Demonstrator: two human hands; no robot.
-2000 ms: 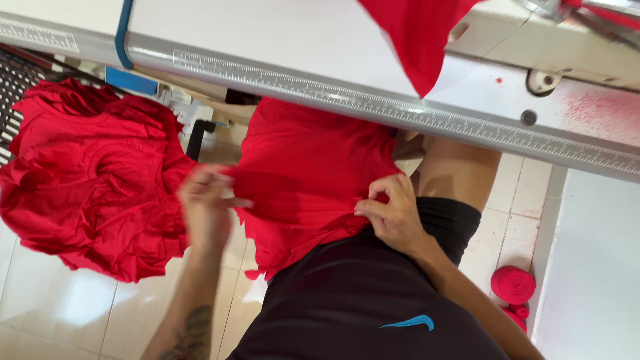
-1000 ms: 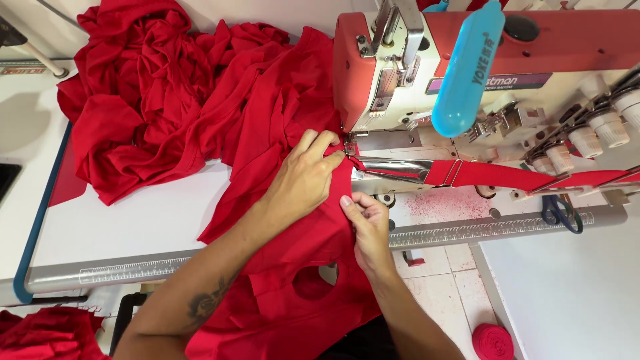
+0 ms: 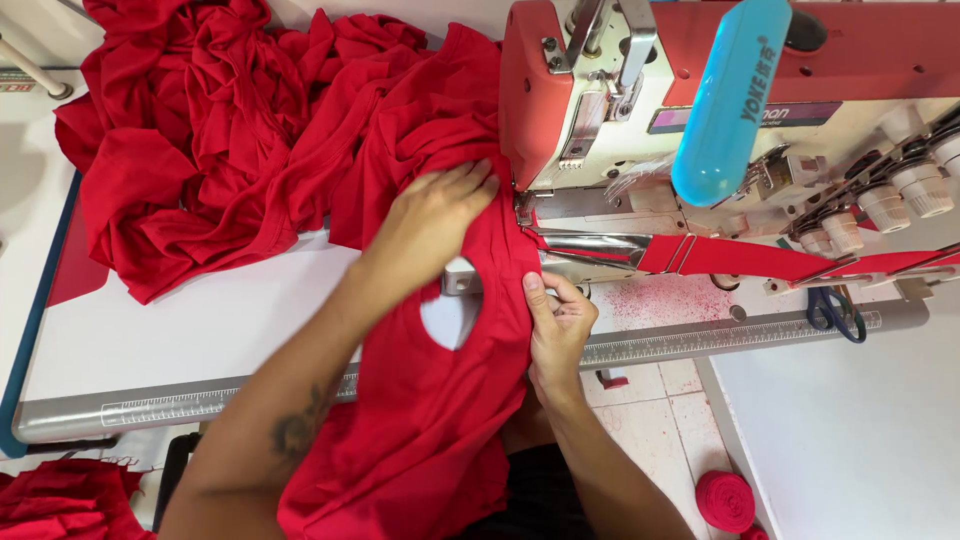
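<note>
A red knit garment (image 3: 450, 390) lies across the bed of an industrial sewing machine (image 3: 536, 97) and hangs over the table's front edge. Its edge sits by the presser foot (image 3: 525, 206). My left hand (image 3: 442, 217) rests on the cloth left of the foot, its fingers spread over the fabric. My right hand (image 3: 559, 311) pinches the garment's edge between thumb and fingers, nearer to me. A red fabric strip (image 3: 742, 256) runs from the right into a metal folder (image 3: 592, 244) at the foot. Through an opening in the garment the white table shows.
A heap of red garments (image 3: 202, 150) fills the table's back left. A blue thread clipper or handle bearing writing (image 3: 727, 112) hangs before the machine head. Scissors (image 3: 836, 311) lie at the right front by the ruler edge (image 3: 675, 341). A red roll (image 3: 725, 501) is on the floor.
Two seconds ago both hands held red cloth over the lap; now they are at the machine. Since one second ago my left hand has moved off the foot and lies flatter on the garment.
</note>
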